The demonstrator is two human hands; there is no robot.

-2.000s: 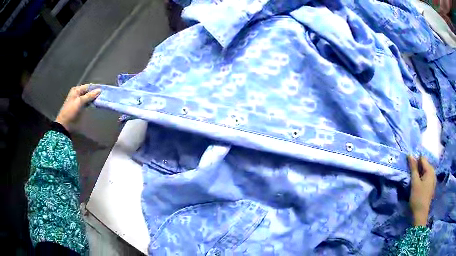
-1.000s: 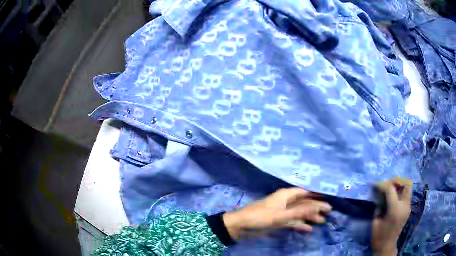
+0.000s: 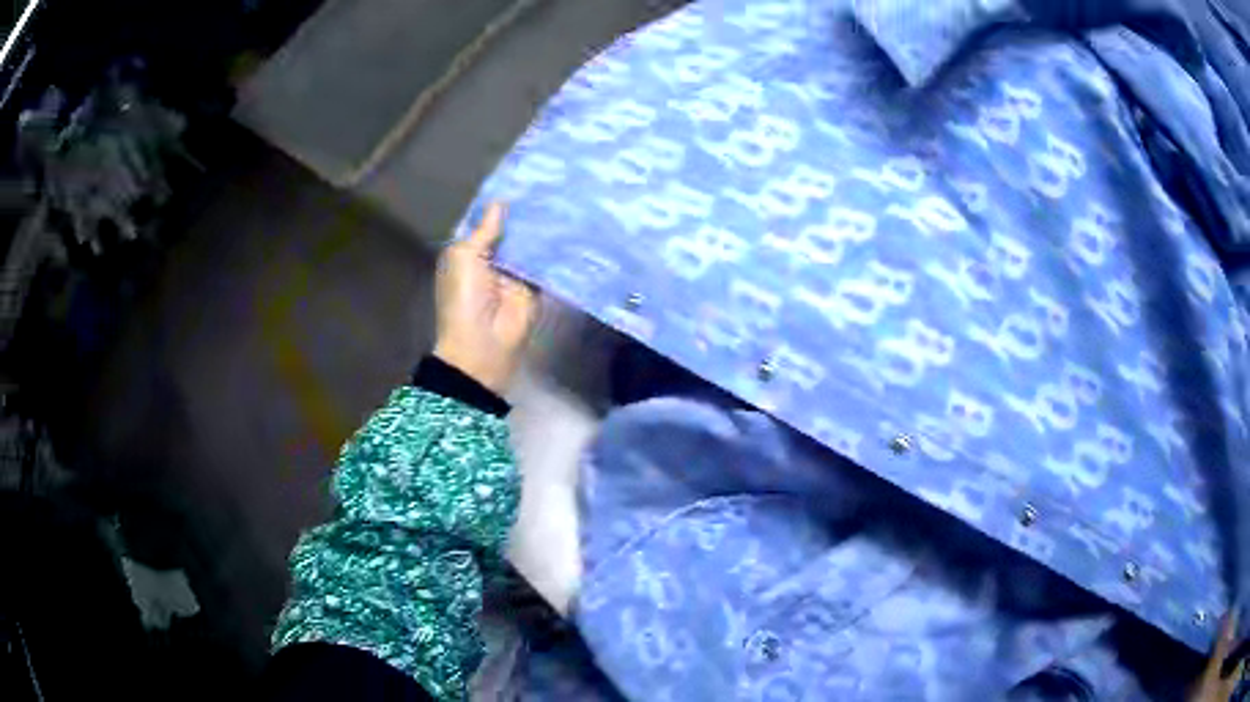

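A light blue denim shirt [image 3: 850, 247] with a pale letter motif fills the upper right. Its front edge, with a row of small dark buttons [image 3: 901, 443], runs taut and slanting from upper left to lower right. My left hand [image 3: 480, 305] grips the edge's upper left end, thumb on top. My right hand [image 3: 1217, 672] is at the lower right corner by the other end, mostly cut off by the picture's edge; its grip cannot be made out. Below the edge lies another part of the cloth [image 3: 685, 576] with a curved seam and a button.
A white table edge [image 3: 551, 480] shows beside my left sleeve. A large grey bin or cart [image 3: 411, 103] stands at the upper left. The dark floor [image 3: 206, 357] has a faint yellow line.
My left hand has moved from the lower middle to the edge's upper left end and grips it. The front edge is now pulled straight. The view has shifted left, leaving my right hand mostly out of frame.
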